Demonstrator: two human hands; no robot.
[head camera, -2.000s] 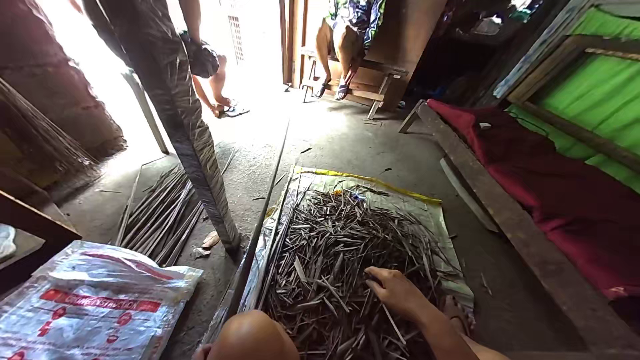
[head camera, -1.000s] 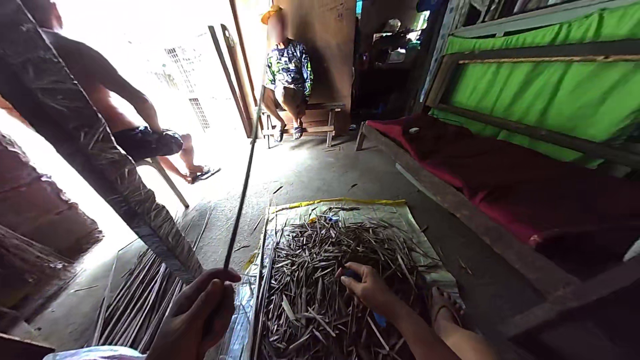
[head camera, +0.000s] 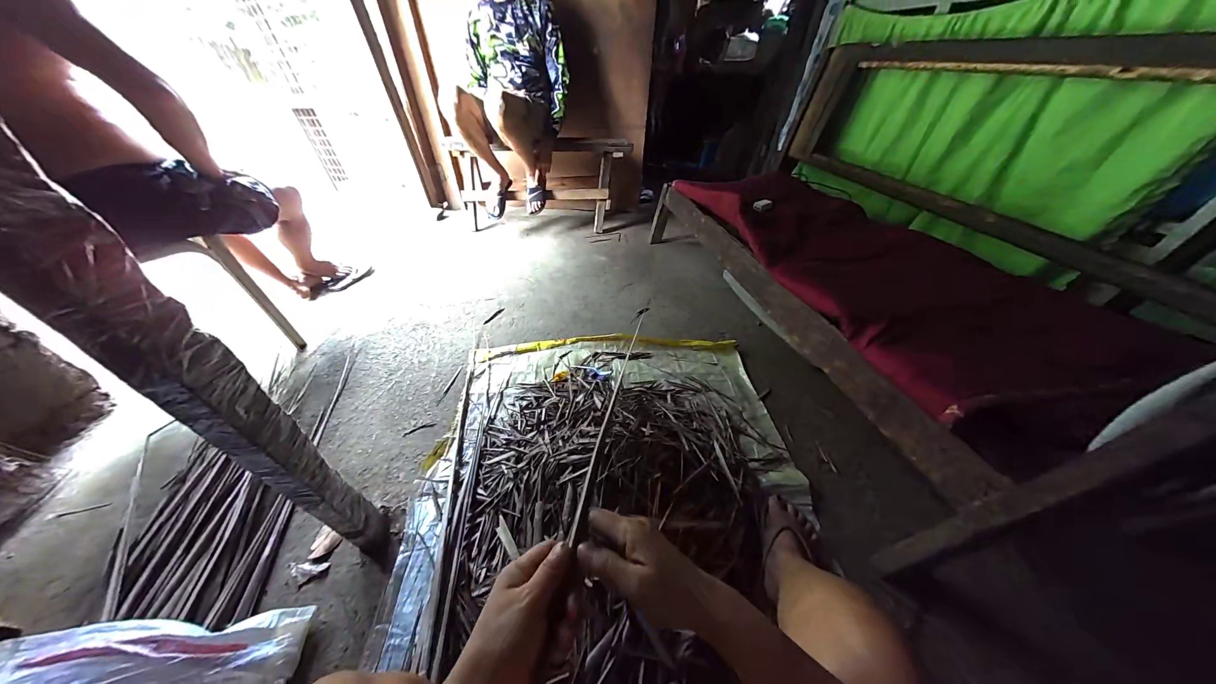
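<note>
My left hand (head camera: 532, 603) is closed around a long thin dried leaf strip (head camera: 608, 418), which points up and away over the pile. Close against it, my right hand (head camera: 632, 560) has its fingers bent at the same strip's lower part; a dark object shows at its fingers, too unclear to name. Beneath both hands a heap of short dried leaf pieces (head camera: 532, 437) lies on a flattened woven sack (head camera: 727, 366) with a yellow edge. Longer strips lie along the sack's left side.
A bundle of long dried strips (head camera: 204, 532) lies on the floor at left, beside a plastic-wrapped post (head camera: 237, 408). A printed sack (head camera: 161, 651) is at lower left. A wooden bench with red cloth (head camera: 912, 294) runs along the right. Two people sit farther back.
My left hand, holding a long strip upright one second ago, now has a strip tilted forward and lower over the heap. My right hand has come in beside it.
</note>
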